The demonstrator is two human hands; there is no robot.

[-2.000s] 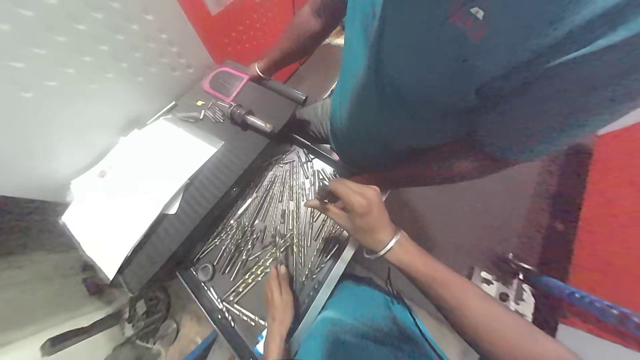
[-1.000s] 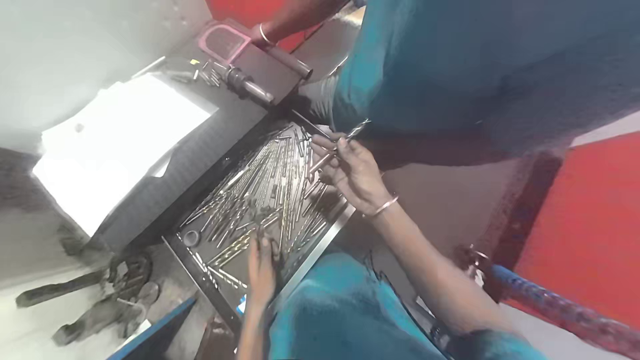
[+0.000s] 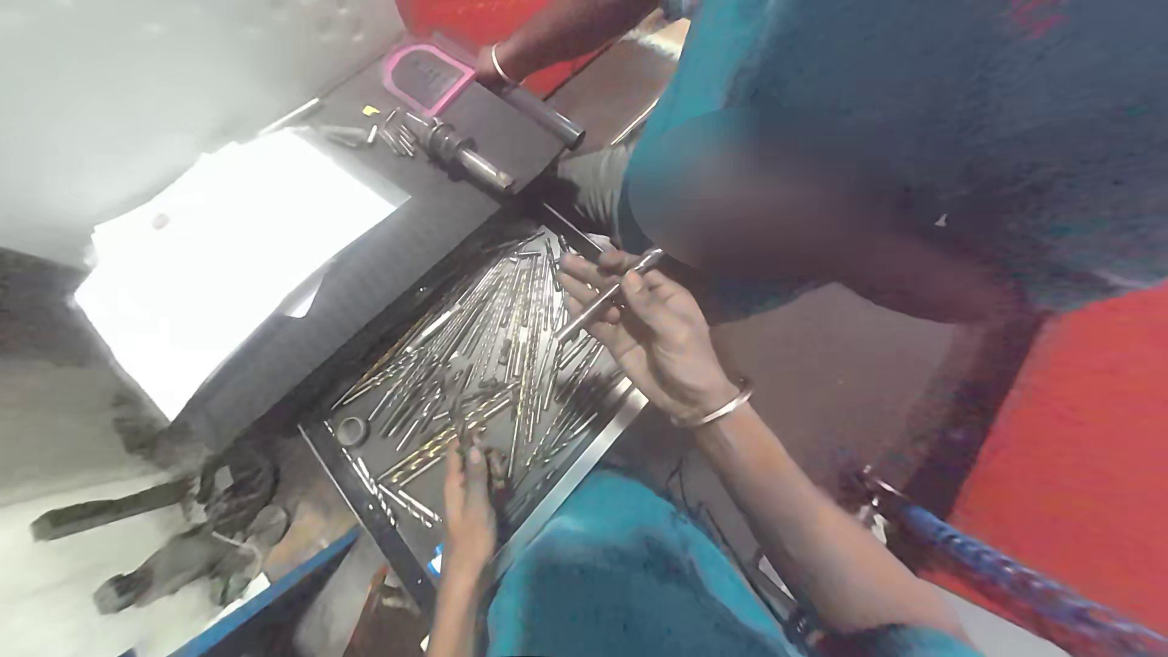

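My right hand (image 3: 662,333), palm up with a metal bangle at the wrist, holds a metal rod-like bit (image 3: 602,297) between thumb and fingers above the drawer's far right corner. An open drawer (image 3: 584,456) holds many loose twist drill bits (image 3: 493,319), silver and some gold-coloured. My left hand (image 3: 470,502) rests low over the near part of the drawer, fingertips at the bits. Whether its fingers grip any bit cannot be told. A small metal ring (image 3: 352,431) lies in the drawer's left corner.
Paper sheets (image 3: 237,246), a tool holder (image 3: 461,155) and a pink-framed object (image 3: 429,78) lie on the dark cabinet top. A person (image 3: 867,164) stands beyond the drawer, one hand near a dark cylinder (image 3: 547,117). A blue-wrapped bar (image 3: 1013,570) is at lower right.
My right hand has risen from the bits and turned palm up, with a bit held in it. My left hand has stayed low at the drawer.
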